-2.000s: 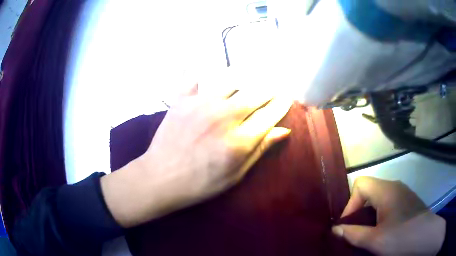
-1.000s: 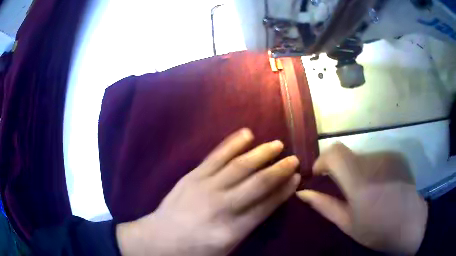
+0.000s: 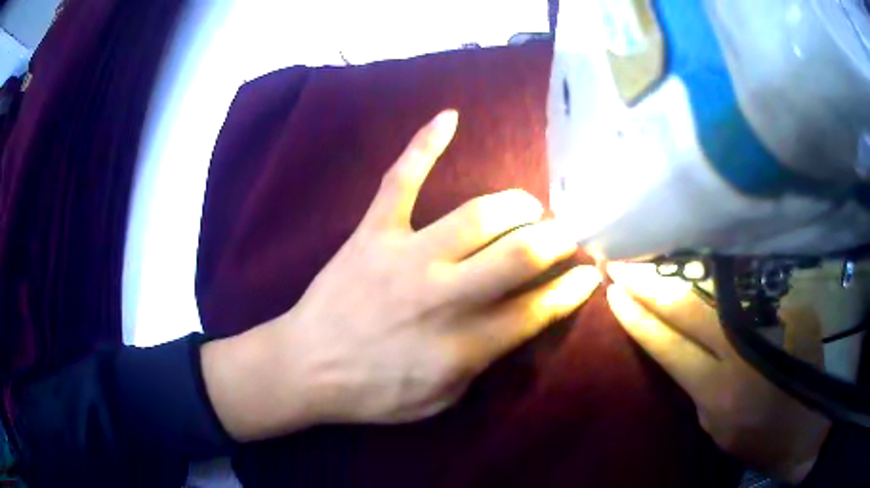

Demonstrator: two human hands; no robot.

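A maroon garment panel (image 3: 315, 181) lies over the machine bed and reaches down to the wearer's lap. The white sewing machine head (image 3: 630, 172) with a blue stripe hangs over its right part. My left hand (image 3: 410, 295) lies on the panel with fingers spread, its lower fingertips near the lit spot under the head. My right hand (image 3: 715, 353) is at the right, its fingertips on the cloth close to the left fingertips. The machine head partly covers it, and whether it pinches the cloth is unclear. The needle and presser foot are hidden.
Thick layered maroon cloth (image 3: 67, 210) hangs along the left edge. The white table (image 3: 162, 257) shows between it and the panel. A dark curved cable or bar (image 3: 754, 353) and metal machine parts stick out below the head at the right.
The panel has moved away from me, under the machine head. Both hands have moved up to the lit spot, and the left fingers are spread wider. The head now covers more of the view.
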